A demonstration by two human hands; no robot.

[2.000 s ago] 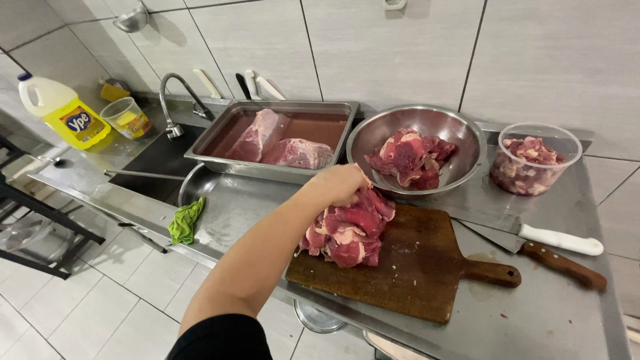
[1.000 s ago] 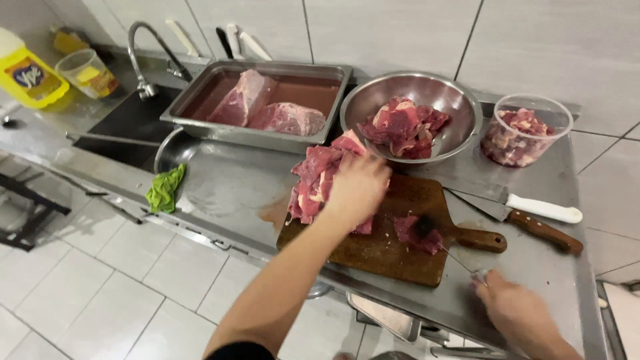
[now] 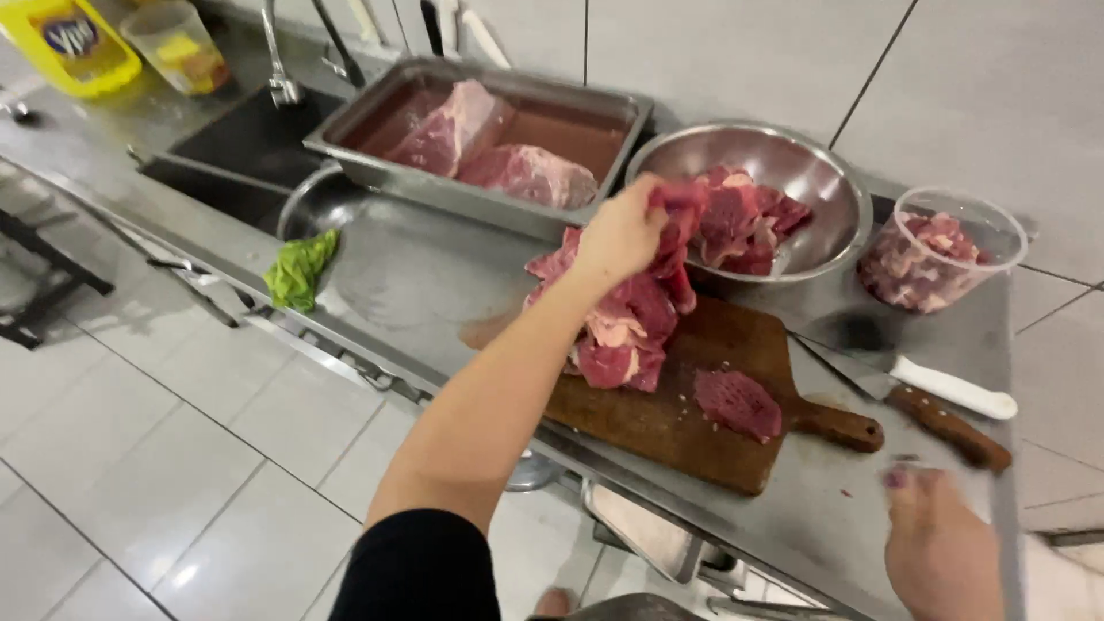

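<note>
My left hand (image 3: pixel 625 228) grips a floppy piece of raw red meat (image 3: pixel 677 228), above the meat pile (image 3: pixel 625 332) and beside the steel bowl's near left rim. The pile covers the left part of a wooden cutting board (image 3: pixel 733 332). A thin slice of meat with a dimpled surface (image 3: pixel 738 404) lies flat near the board's handle. At the lower right, my right hand (image 3: pixel 944 535) is motion-blurred, fingers curled around what seems the handle of a tool. A dark blurred shape (image 3: pixel 854 332) above it may be the tool's head. More meat (image 3: pixel 746 216) sits in the steel bowl (image 3: pixel 828 190).
Behind the board, a steel tray (image 3: pixel 483 207) holds two large cuts in reddish liquid. A clear plastic tub (image 3: pixel 1005 246) of meat pieces stands right. A white-handled knife (image 3: pixel 953 388) and a wooden-handled knife (image 3: pixel 949 427) lie beside the board. A green cloth (image 3: pixel 300 269) hangs near the counter's front edge.
My left hand has moved from on top of the pile toward the bowl, raising a piece of meat. The dark tool head no longer covers the slice; my right hand, absent two seconds ago, remains at the right.
</note>
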